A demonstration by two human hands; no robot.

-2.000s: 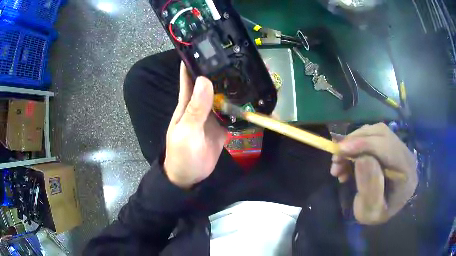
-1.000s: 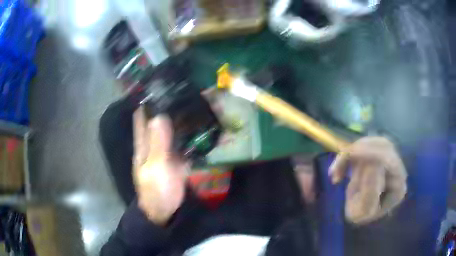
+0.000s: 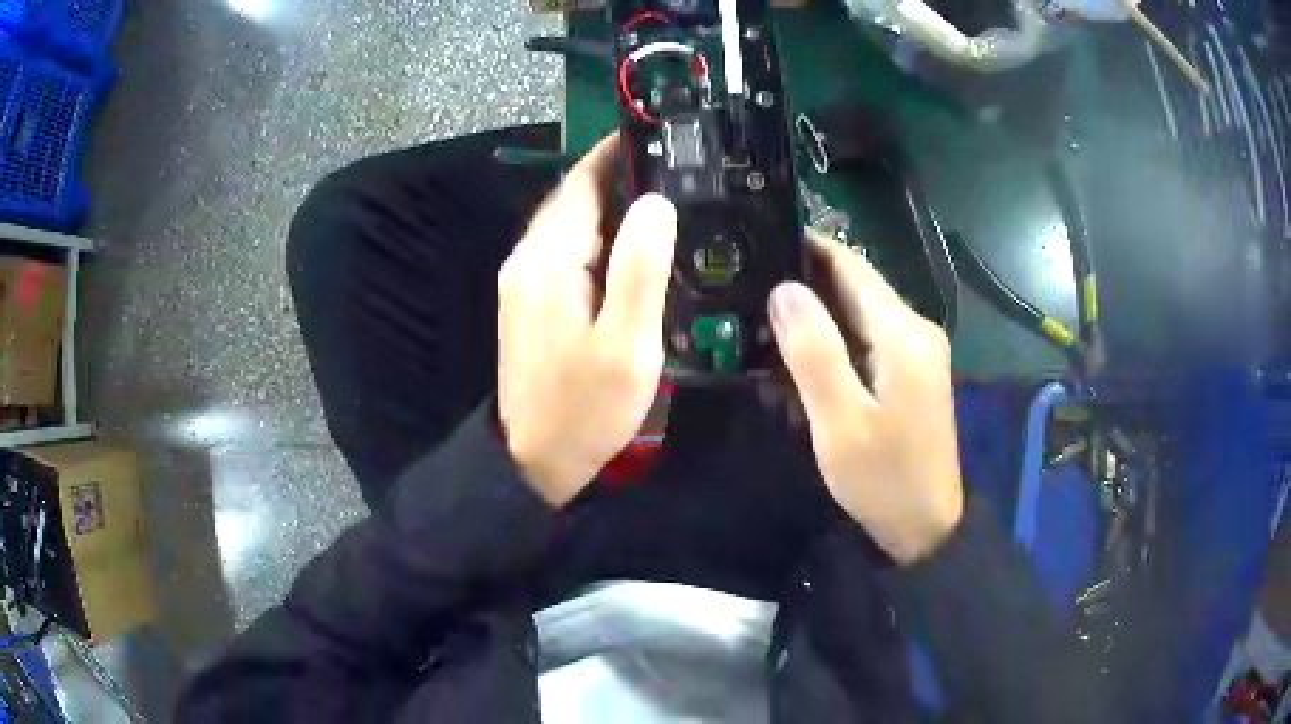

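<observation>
My left hand (image 3: 588, 333) holds the black lock housing (image 3: 779, 184) by its left side, thumb on the inner face. My right hand (image 3: 881, 403) holds its right side near the lower end. The open back faces up, with a red and a white wire (image 3: 630, 88), a grey-black block (image 3: 692, 153) and a white strip (image 3: 732, 45). A round opening (image 3: 714, 259) lies between my thumbs, with a small yellowish part inside. A small green board (image 3: 718, 342) sits below it. The housing's top end is cut off by the picture's edge.
Pliers with yellow-marked handles (image 3: 1055, 328) lie on the green bench (image 3: 878, 57). A black curved bar (image 3: 930, 241) and partly hidden keys (image 3: 825, 215) lie right of the housing. The brush handle (image 3: 1169, 48) sticks out near a white tub (image 3: 963, 40). A blue bin (image 3: 1041, 488) of metal parts stands right.
The brush has left my right hand and its handle now shows at the top right. My right hand has moved left onto the housing, which now stands nearly straight in view.
</observation>
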